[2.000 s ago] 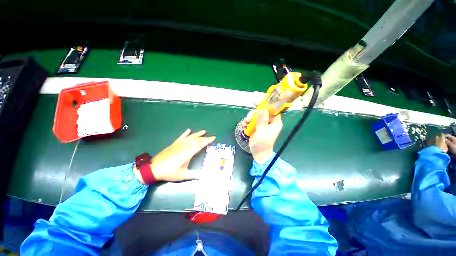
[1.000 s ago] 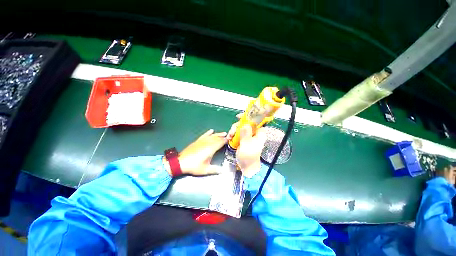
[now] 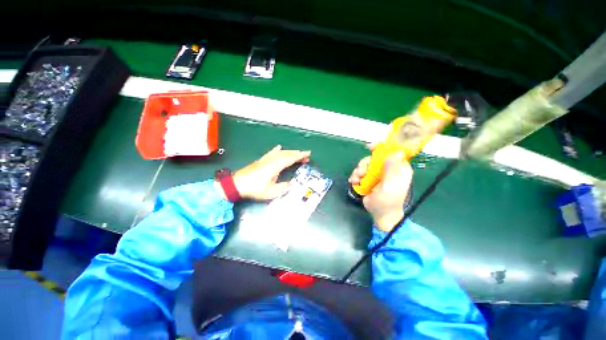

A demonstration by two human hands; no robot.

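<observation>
The silvery-white phone assembly (image 3: 299, 199) lies flat on the dark-green bench, tilted, its lower part washed out by glare. My left hand (image 3: 266, 176) rests at its upper left edge, fingers spread along the top and thumb on its side. My right hand (image 3: 387, 182) grips the thick yellow electric screwdriver (image 3: 406, 139) to the right of the phone, clear of it, with the dark tip pointing down and left. The black cord (image 3: 425, 198) runs across my right forearm to the bench's front edge. The screw dish is mostly hidden behind my right hand.
A red parts bin (image 3: 177, 126) with white contents stands at left, beside a large black tray (image 3: 41, 166) of shiny parts. Phones (image 3: 260, 62) lie on the green belt beyond the white edge (image 3: 299, 117). A taped post (image 3: 518, 119) and blue bin (image 3: 582, 210) are at right.
My right hand has lifted the screwdriver off the phone's upper end and moved it right. The phone now lies more slanted. The view has shifted, showing more of the black tray.
</observation>
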